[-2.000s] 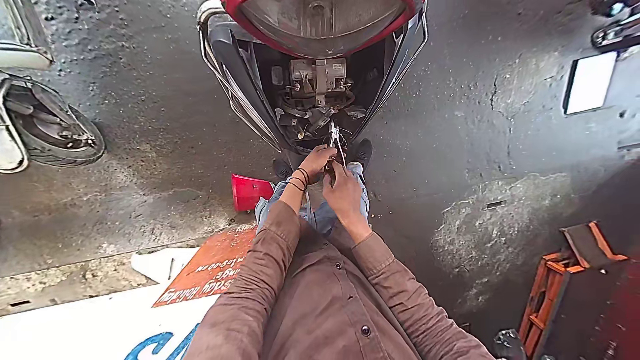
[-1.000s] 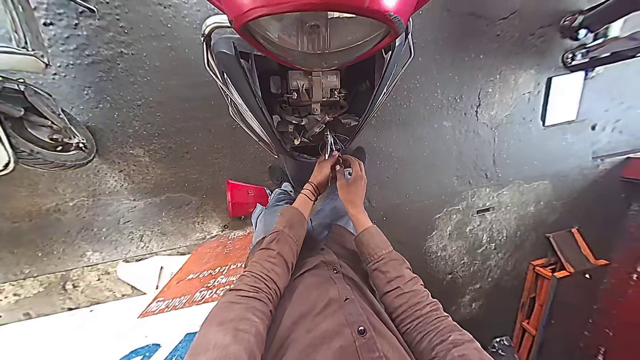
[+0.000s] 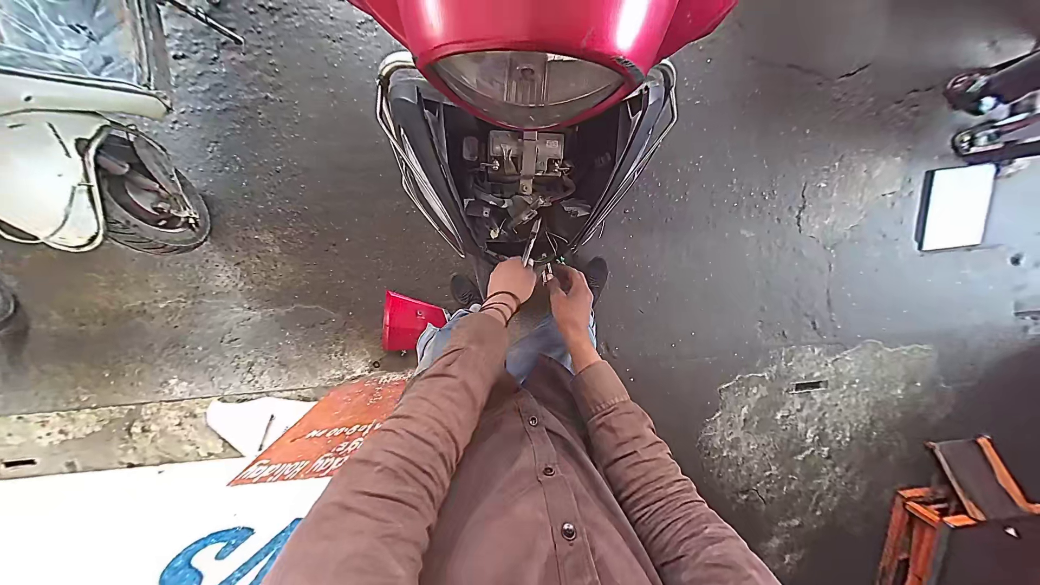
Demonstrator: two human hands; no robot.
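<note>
A red scooter front with a headlight (image 3: 528, 85) stands before me, its front cover off so that a battery (image 3: 526, 150), wiring (image 3: 524, 211) and connectors show. My left hand (image 3: 512, 280) is closed on a slim metallic tool (image 3: 531, 242), seemingly pliers, whose tip points up at the wiring. Just to its right, my right hand (image 3: 571, 296) pinches a small light-coloured part (image 3: 548, 272) close to thin wires at the bottom of the opening; what the part is cannot be told. The two hands are a little apart.
A red plastic panel (image 3: 410, 322) lies on the floor by my left leg. A white scooter's wheel (image 3: 154, 199) is at the left. An orange metal frame (image 3: 918, 528) stands lower right, a white flat board (image 3: 957, 207) upper right. A person's feet (image 3: 979, 114) show at the right edge.
My hands, close together two seconds ago, are now slightly apart, the right one having moved away from the tool. The view has shifted, showing more of the red scooter front.
</note>
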